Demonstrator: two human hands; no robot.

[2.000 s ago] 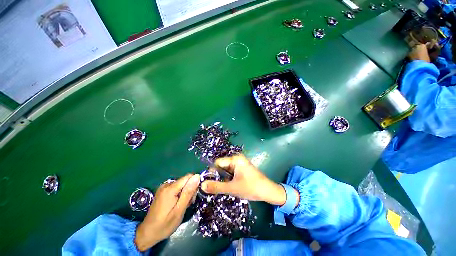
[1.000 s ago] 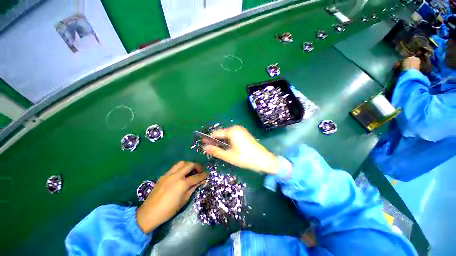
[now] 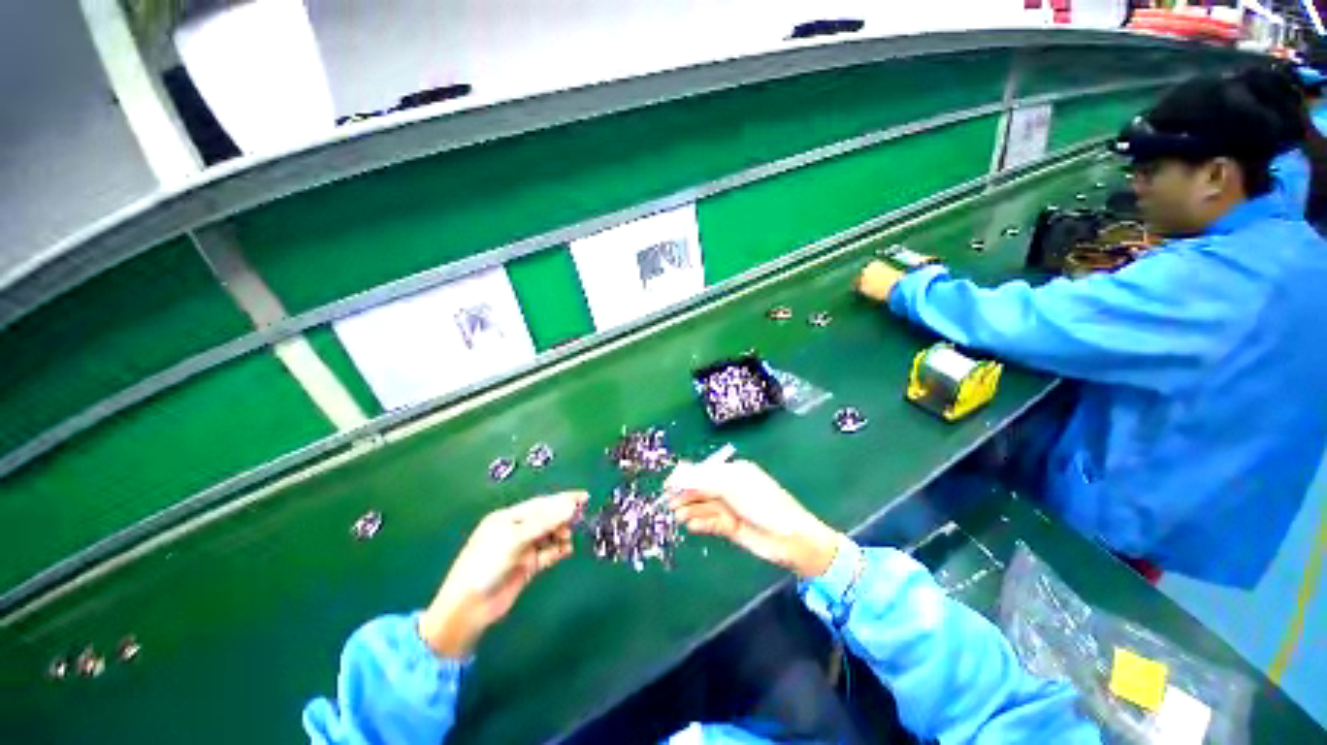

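Two heaps of small shiny metal pieces lie before me, the nearer heap point(image 3: 636, 527) and the farther heap point(image 3: 640, 450). My left hand point(image 3: 502, 565) is left of the nearer heap, fingertips together; a small dark bit shows at them, but I cannot tell if it is held. My right hand point(image 3: 754, 512) is at the heap's right side, fingers closed around slim pale tweezers point(image 3: 719, 456), whose tips are hidden or too small to see. Round silver and dark assemblies point(image 3: 540, 456) lie on the green belt at left. A black bin point(image 3: 738, 390) holds more pieces.
A person in blue point(image 3: 1179, 364) at right reaches across the belt to a flat device point(image 3: 910, 258). A yellow-framed spool point(image 3: 953, 381) and a round assembly point(image 3: 850, 421) lie between us. A clear bag with a yellow label point(image 3: 1140, 680) is at lower right. Printed sheets point(image 3: 437, 338) hang behind.
The view has tilted up, showing more of the line. My hands have drawn apart around the nearer heap; the right hand has left the farther heap. The neighbour's arm now stretches over the belt.
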